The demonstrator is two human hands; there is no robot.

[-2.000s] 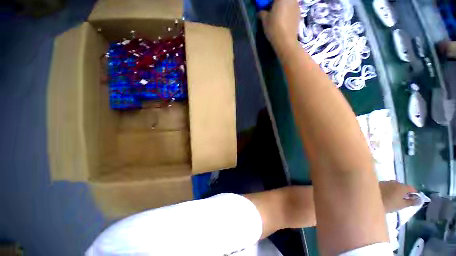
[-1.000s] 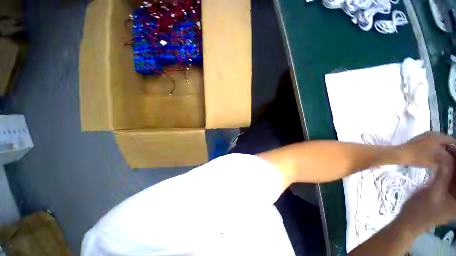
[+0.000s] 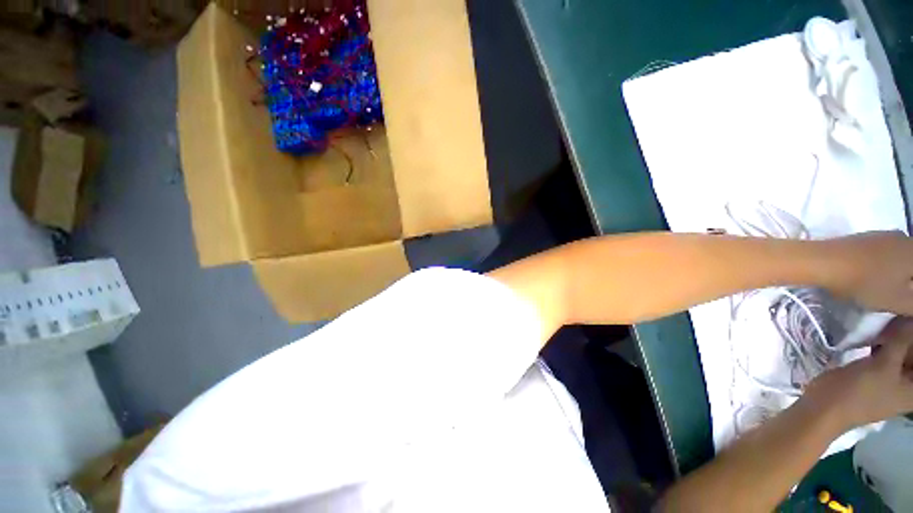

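White cables (image 3: 801, 326) lie in loose loops on a white sheet (image 3: 691, 130) on the green bench. My left hand (image 3: 876, 271) is at the right edge, above the cables, partly cut off. My right hand (image 3: 881, 376) is just below it, fingers bent, also cut off by the edge. Pale cable strands run close to my right hand. The frame does not show clearly what either hand holds. A crumpled white cloth (image 3: 839, 80) lies at the sheet's upper right corner.
An open carton (image 3: 435, 120) with blue parts and red wires (image 3: 320, 85) stands on the floor at left. A whitish bottle (image 3: 891, 466) and a yellow-handled tool (image 3: 831, 501) are at lower right. A white perforated box (image 3: 70, 301) and other cartons stand far left.
My right hand has come from the pile of cable bundles to beside my left hand. The view has shifted, and that pile is out of view. More of the sheet shows.
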